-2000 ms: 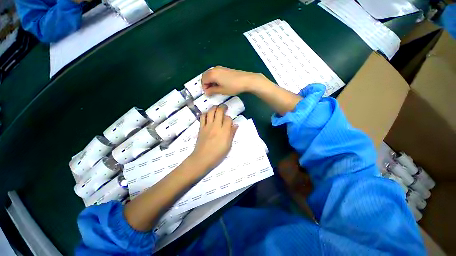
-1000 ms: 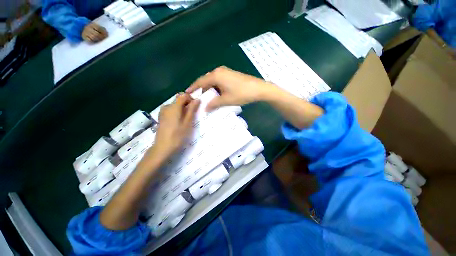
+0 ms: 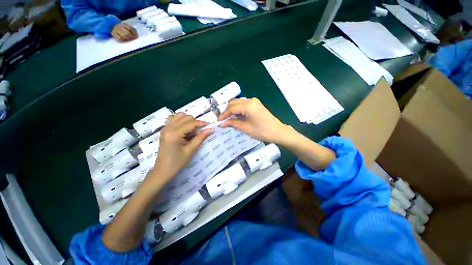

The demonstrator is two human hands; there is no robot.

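Rows of white cylindrical housings [image 3: 226, 181] lie on a cardboard pad [image 3: 261, 181] in front of me. A printed label sheet [image 3: 202, 160] lies across the middle rows and hides part of them. My left hand [image 3: 178, 138] and my right hand [image 3: 252, 120] are close together at the sheet's far edge. Both hands pinch that edge between thumb and fingertips, and it is lifted a little. Whether a single label is at the fingertips is too small to tell.
Spare label sheets [image 3: 303, 89] lie on the green bench [image 3: 217, 62] at the right. An open carton [image 3: 432, 134] with housings inside stands at the far right. A metal post [image 3: 327, 21] rises at the back. Across the bench a person's hand [image 3: 124, 32] rests beside other housings.
The view has shifted, showing more of the far side. The label sheet, first over the near rows, has moved up across the middle rows. My hands have come together at its edge.
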